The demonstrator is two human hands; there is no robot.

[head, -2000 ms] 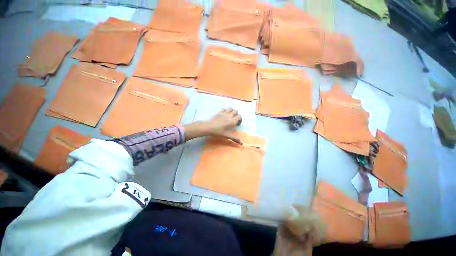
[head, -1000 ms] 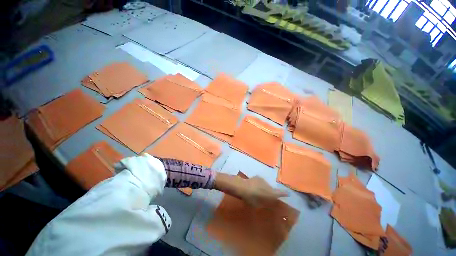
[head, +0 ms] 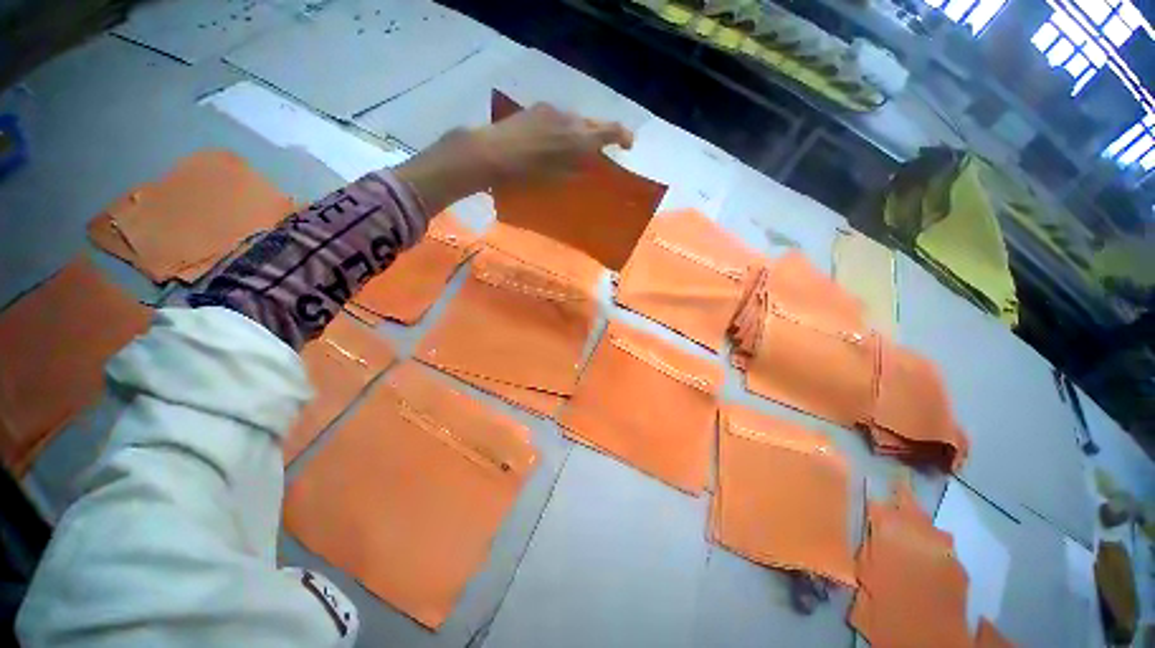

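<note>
My left hand [head: 538, 142], in a patterned purple sleeve cuff, reaches far forward and holds an orange panel [head: 576, 218] by its upper part. The panel is raised and tilted, with its darker side facing me, over the back row of stacks. Its lower edge is just above or touching an orange zippered panel pile [head: 538, 268]; I cannot tell which. My right hand is not in view.
Stacks of orange zippered panels [head: 507, 332] spread over the grey table [head: 608, 544]. A small dark clump [head: 808, 591] lies beside one stack. White sheets [head: 298, 124] lie at the back left. Yellow-green pieces [head: 969, 241] are at the far right.
My left hand has moved forward and up, carrying the panel from the grey board to the back row. The view has shifted, and the board's work spot is mostly out of the picture.
</note>
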